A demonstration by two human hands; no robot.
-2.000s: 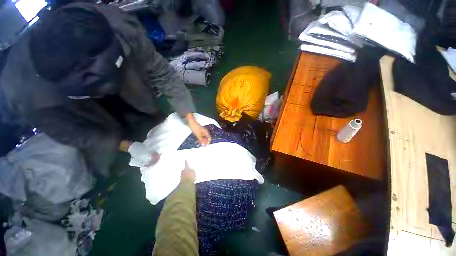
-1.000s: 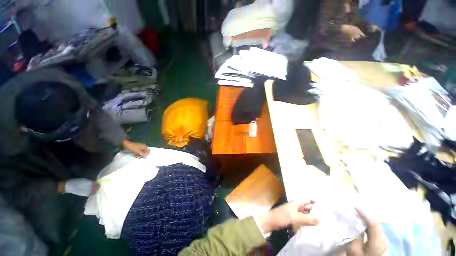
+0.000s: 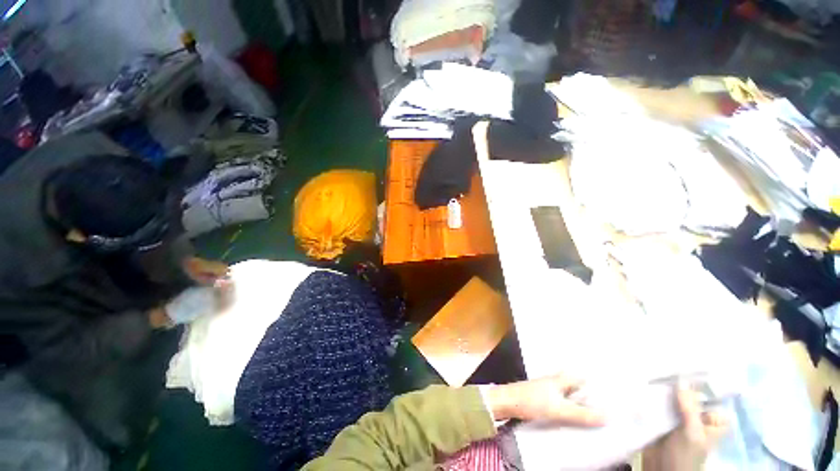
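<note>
A white fabric piece (image 3: 589, 446), blurred and very bright, lies between my hands at the near table edge. My left hand (image 3: 545, 403), in an olive sleeve, reaches over its left part with fingers extended; whether they grip it is unclear. My right hand (image 3: 686, 434) is shut on its right part, the thumb on top. Its outline merges with the white panels (image 3: 635, 175) spread over the table. A short black fabric strip (image 3: 558, 239) lies flat near the table's left edge.
Black offcuts (image 3: 778, 267) lie at right. Beyond the left table edge stand an orange-brown bench (image 3: 433, 235) with a white cone (image 3: 454, 213), and a small wooden stool (image 3: 463, 331). A yellow-orange sack (image 3: 333, 212) is on the floor. A person (image 3: 101, 230) handles cream-white cloth (image 3: 235, 322) over a dark speckled bundle.
My view has swung right from the other person's cloth to the table. My left hand has left that cloth. Since one second ago, the white piece and both hands have moved slightly.
</note>
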